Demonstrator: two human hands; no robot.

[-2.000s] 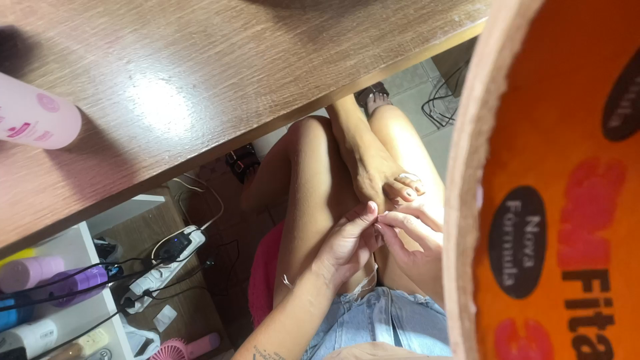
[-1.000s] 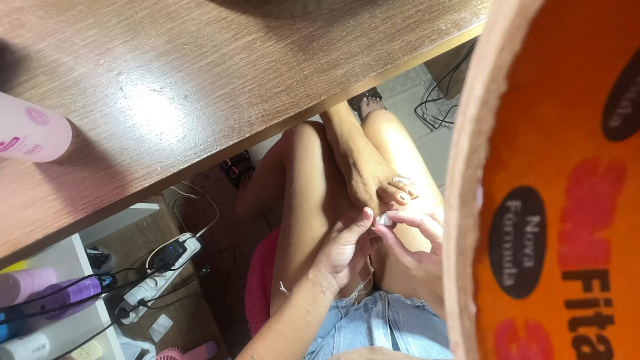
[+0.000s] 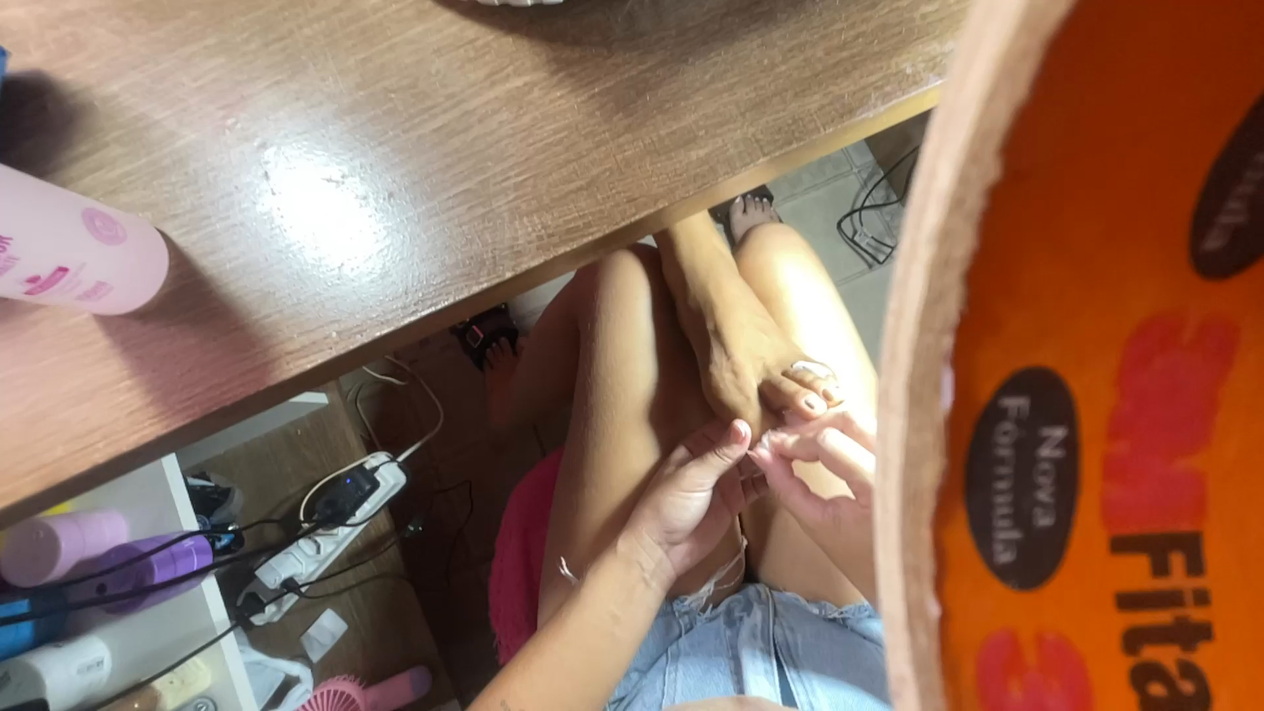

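Observation:
Another person's bare foot (image 3: 746,346) rests on my thighs, its toes toward me, with white material on some toes. My left hand (image 3: 691,494) lies beside the foot near its outer toes, thumb extended; whether its fingers grip a toe is hidden. My right hand (image 3: 820,464) pinches a small white wad (image 3: 768,441), possibly cotton, between thumb and finger, close to my left thumb. The roll of 3M tape (image 3: 1116,395) in the foreground covers the right side of the view and part of my right forearm.
A wood-grain tabletop (image 3: 444,178) lies above my legs, with a pink tube (image 3: 84,242) on it. Lower left, a white shelf (image 3: 212,612) holds several bottles beside a power strip (image 3: 326,543) with cords and a pink hairbrush (image 3: 341,693). More cables (image 3: 869,232) lie on the floor.
My right fingers have shifted slightly at the foot; the white wad shows between them one second ago and now. My left hand has stayed in nearly the same place.

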